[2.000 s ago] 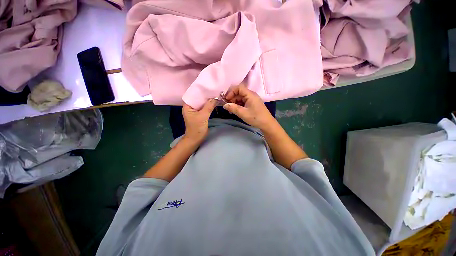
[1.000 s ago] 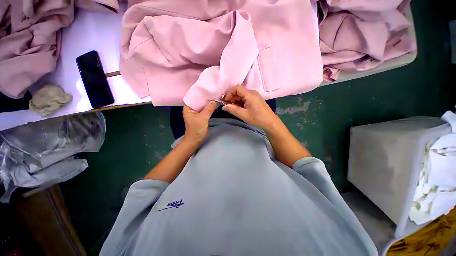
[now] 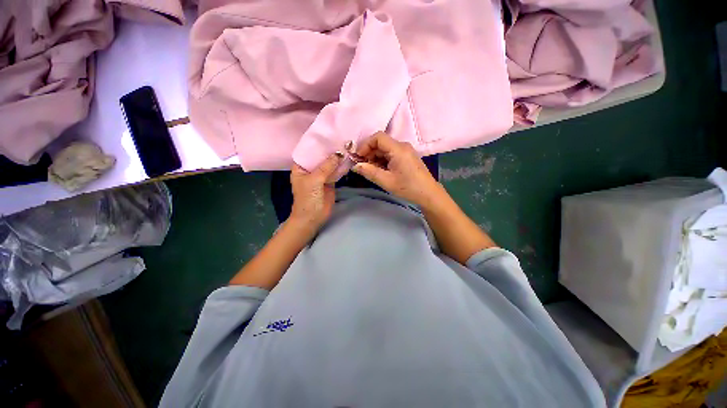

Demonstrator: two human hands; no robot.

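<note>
A pink jacket [image 3: 470,80] lies over the front edge of the white table. Its sleeve [image 3: 375,76] runs over the body toward me, with the cuff [image 3: 320,142] at the table edge. My left hand [image 3: 312,190] grips the cuff end between thumb and fingers. My right hand [image 3: 398,169] is at the same cuff, fingertips pinched close to small gold-brown buttons [image 3: 349,148]. A tiny dark thing shows at the right fingertips; I cannot tell whether it is a tool or part of the cuff.
A black phone [image 3: 150,131], a beige cloth wad [image 3: 80,166] and a pink jacket pile [image 3: 48,80] are on the table at left. Clear plastic bags [image 3: 80,239] hang below. More pink jackets [image 3: 582,56] lie in a pale tray at right. A white bin [image 3: 618,255] stands at lower right.
The upper fold of the sleeve has shifted a little to the left. The buttons show more clearly between my fingertips. Both hands keep nearly the same place at the cuff.
</note>
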